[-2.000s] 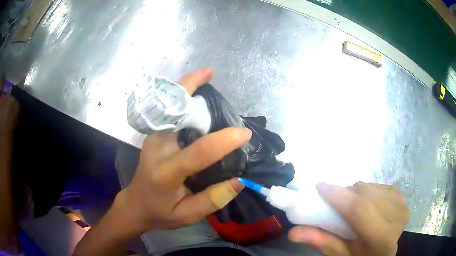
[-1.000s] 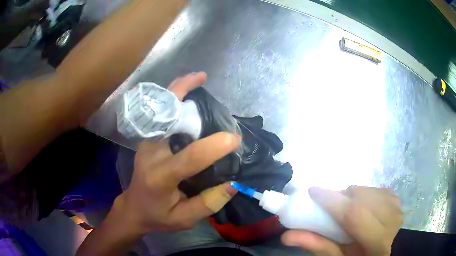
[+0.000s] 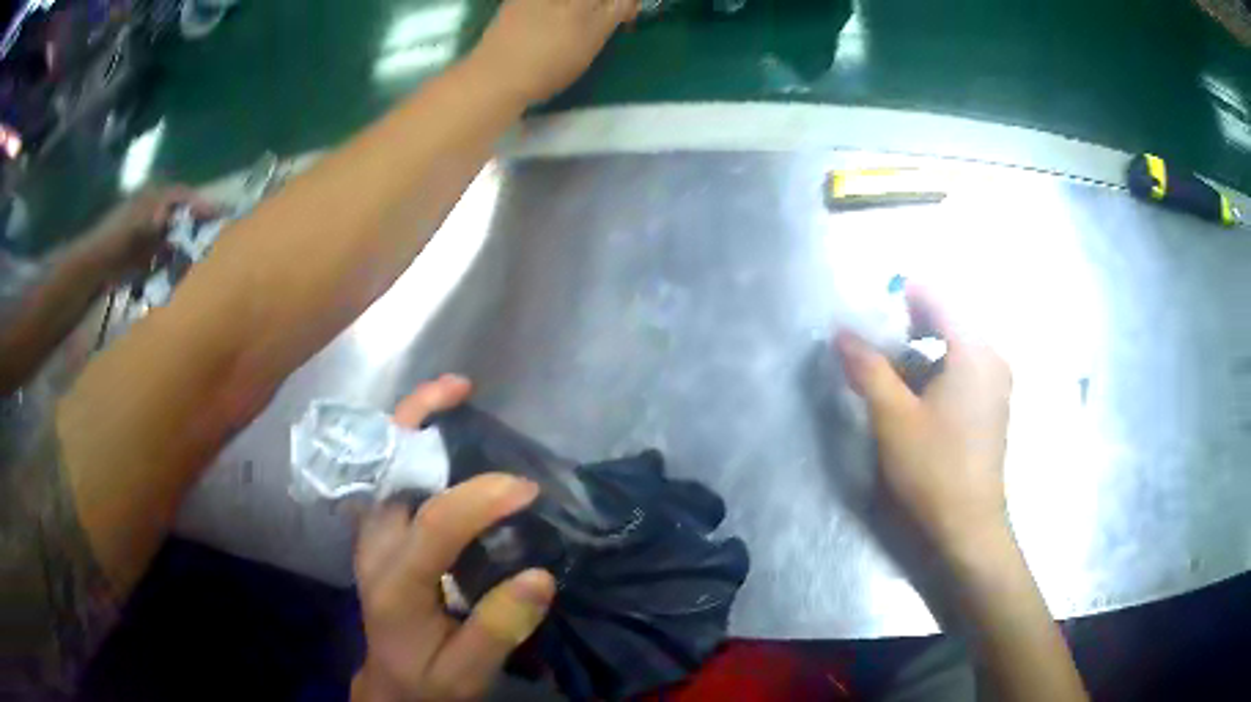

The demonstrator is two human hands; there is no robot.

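Note:
My left hand (image 3: pixel 460 583) grips the black figure body (image 3: pixel 624 549) at its narrow end, low at the bench's front edge. The grey-white faceted cup (image 3: pixel 340 450) points left, joined by the short white neck (image 3: pixel 417 461). The wavy black folds spread to the right. My right hand (image 3: pixel 933 412) is out over the metal bench, its thumb and fingers around the white glue bottle (image 3: pixel 889 318). The bottle looks upright with its blue tip up, but glare washes out its outline. Whether its base touches the bench cannot be told.
Another person's arm (image 3: pixel 288 309) crosses the left side towards the green belt (image 3: pixel 659 62). Another hand (image 3: pixel 130 240) holds whitish parts at far left. A yellow cutter (image 3: pixel 885 188) and a black-and-yellow tool (image 3: pixel 1183 189) lie near the belt edge. Red shows (image 3: pixel 755 672) below the figure.
My right hand has moved the bottle from the figure, up and away onto the bench area, and turned it upright. The view has shifted; more belt shows. The other person's arm came in across the left.

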